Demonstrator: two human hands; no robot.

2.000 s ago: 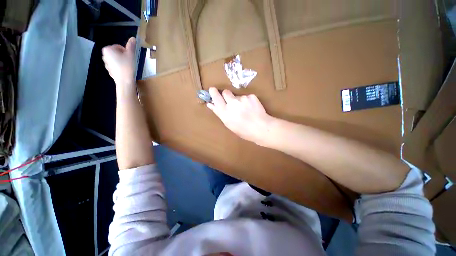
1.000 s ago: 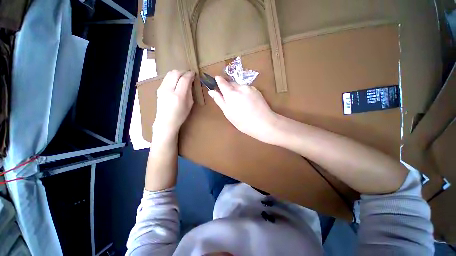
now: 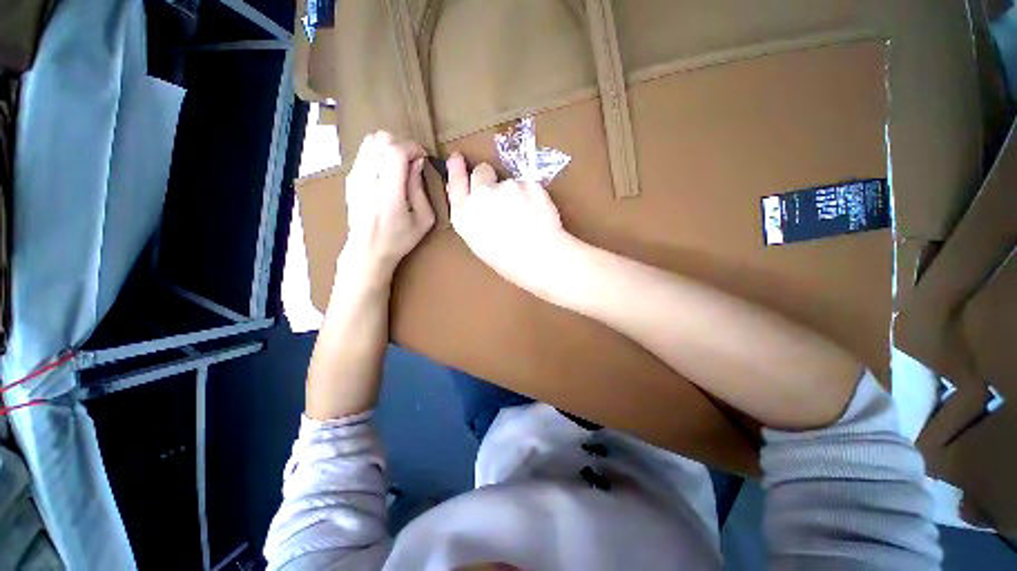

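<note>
A tan bag panel [image 3: 691, 257] lies flat before me, with an arched handle [image 3: 610, 89] at the top and a stitched top seam. A crumpled clear wrapped piece [image 3: 529, 152] and a black brand label [image 3: 823, 212] are on it. My right hand [image 3: 504, 218] is closed around thread snips [image 3: 438, 166], mostly hidden; only a dark tip shows, pointing left at the left handle strap. My left hand [image 3: 387, 199] is at that strap's left side, thumb and fingertips together close to the snips' tip. Any thread between them is too small to see.
Stacked panels [image 3: 981, 323] with white notched edges lie at the right. A metal rack frame [image 3: 178, 344] and pale hanging sheet material [image 3: 84, 223] tied with red string stand at the left. Another dark label [image 3: 319, 13] shows at the top left.
My left hand has come from beyond the panel's left edge to the left strap. My right hand has shifted slightly up and left with the snips, and the panel has moved slightly left.
</note>
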